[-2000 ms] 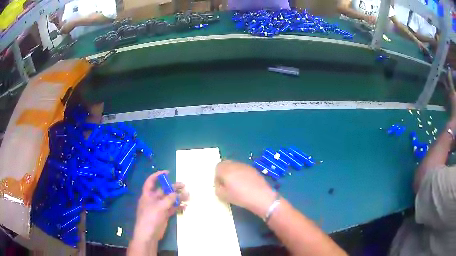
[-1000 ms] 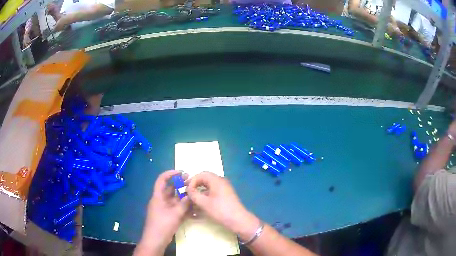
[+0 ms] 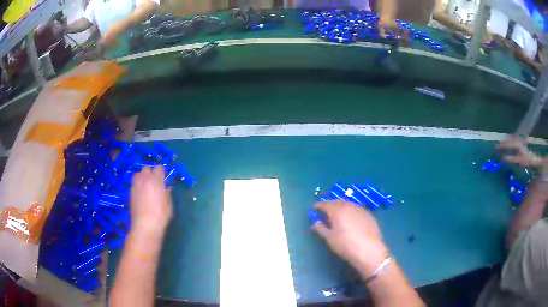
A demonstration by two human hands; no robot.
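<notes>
My left hand [image 3: 150, 198] is over the right side of the loose blue cell heap [image 3: 108, 204]; its fingertips are among the cells and I cannot tell whether it grips one. My right hand [image 3: 348, 231] is at the left end of the labelled cells [image 3: 363, 195], with a blue cell [image 3: 314, 217] at its fingertips; whether the fingers still grip it is unclear. A small white patch shows on one cell of the row. The label sheet [image 3: 255, 246] lies bright and upright between my hands.
An open cardboard box [image 3: 36, 156] with orange tape stands at far left. A pale metal rail [image 3: 288, 130] borders the dark green conveyor, which carries a grey object [image 3: 430, 92]. More blue cells [image 3: 342, 27] lie on the far side. Another person's arm [image 3: 529, 207] is at right; others work opposite.
My hands have parted from above the sheet. My left hand has moved left to the heap, my right hand right to the labelled cells. The grey object on the conveyor has moved right.
</notes>
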